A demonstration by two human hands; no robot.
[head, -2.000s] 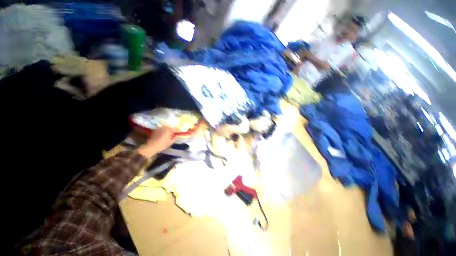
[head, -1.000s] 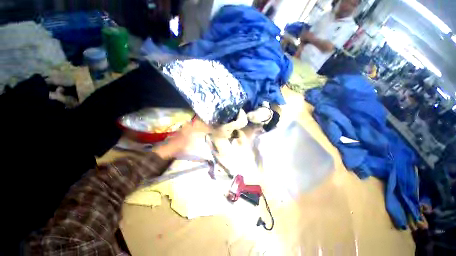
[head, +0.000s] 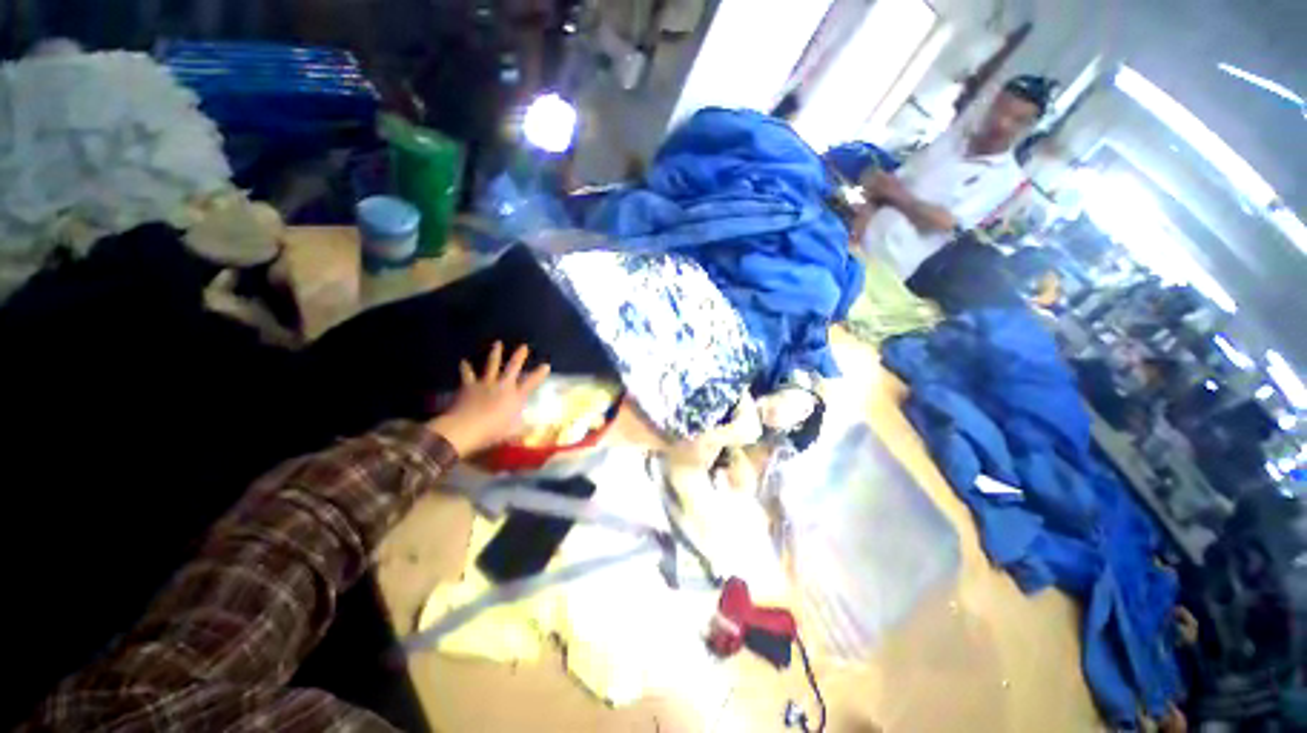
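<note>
My left hand (head: 492, 401), in a brown plaid sleeve, reaches in from the lower left. Its fingers are spread and nothing shows in it. It lies over the left part of the red-rimmed basket (head: 552, 450) and the lower edge of the black cloth (head: 473, 318). Whether it touches them is unclear. The basket holds pale, yellowish contents and is partly covered by hand and cloth. A silvery crinkled sheet (head: 662, 332) lies beside the cloth. My right hand is out of view.
A red-and-black tool (head: 751, 624), yellow paper (head: 495, 609), a grey strap (head: 538, 590) and clear bags (head: 874, 537) lie on the table. Blue garments (head: 745, 193) are heaped at the back and right. A green can (head: 424, 189) and blue-lidded jar (head: 387, 234) stand back left. A person stands beyond.
My left hand has moved from the basket's lower rim up over its left part, fingers now spread. The black cloth now covers more of the basket. The camera view has shifted.
</note>
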